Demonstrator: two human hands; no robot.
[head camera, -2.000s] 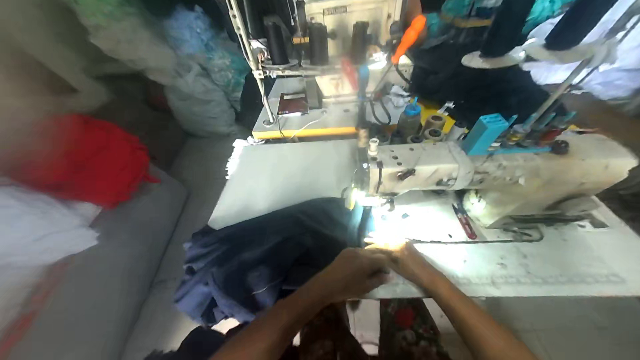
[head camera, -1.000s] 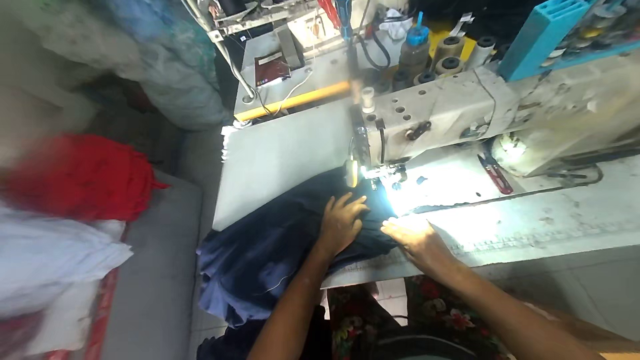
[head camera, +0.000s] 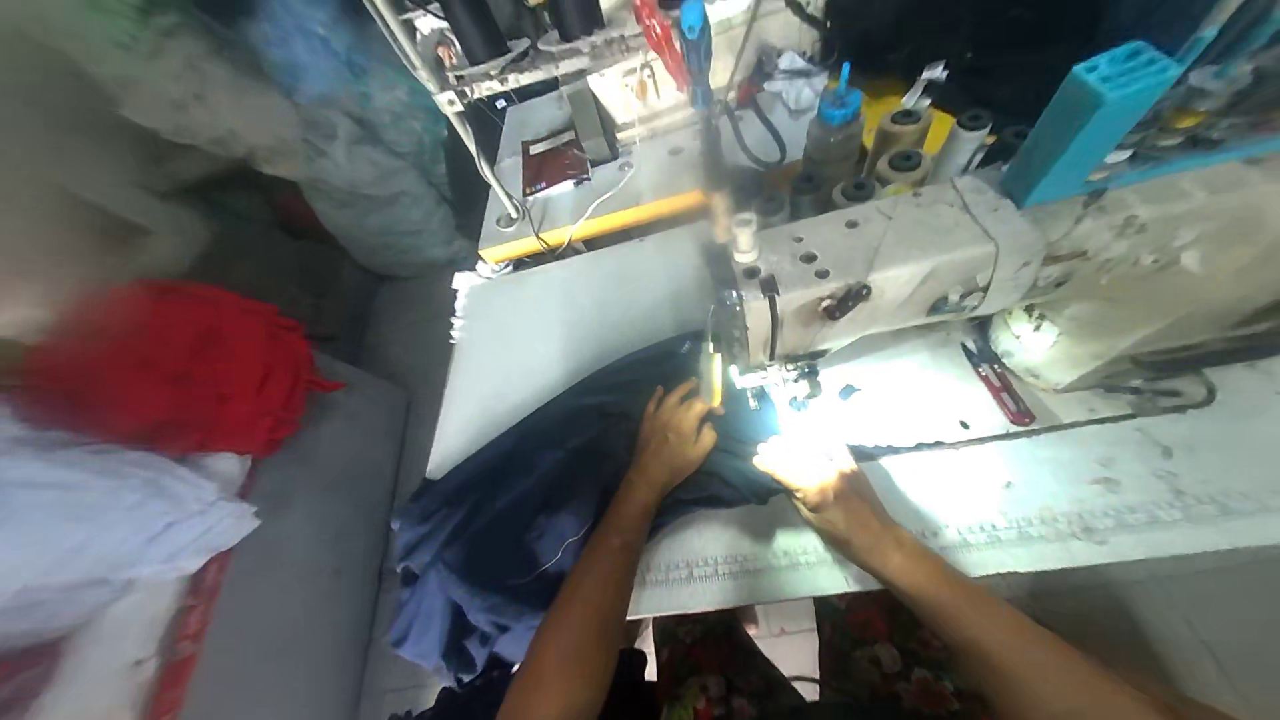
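Dark navy fabric (head camera: 560, 450) lies bunched on the sewing machine table (head camera: 560, 330) and hangs over its front left edge. My left hand (head camera: 676, 436) rests on the cloth with fingers spread, just left of the needle area. At the fabric's right edge, under the bright lamp, is my right hand (head camera: 812, 476); glare hides whether its fingers pinch the cloth. The industrial sewing machine (head camera: 880, 260) has its presser foot (head camera: 785, 382) above and between my hands. A loose pale thread lies on the fabric.
Red-handled thread snips (head camera: 1000, 388) lie right of the needle area. Thread cones (head camera: 903, 165) and a blue-capped bottle (head camera: 833, 125) stand behind the machine head. Red cloth (head camera: 180, 370) and white cloth (head camera: 100, 520) are piled at left. A yellow-edged table (head camera: 600, 220) stands behind.
Two seconds ago my hands were close together at the table's front edge near the needle. Since then they have parted, my left hand moving left onto the navy fabric.
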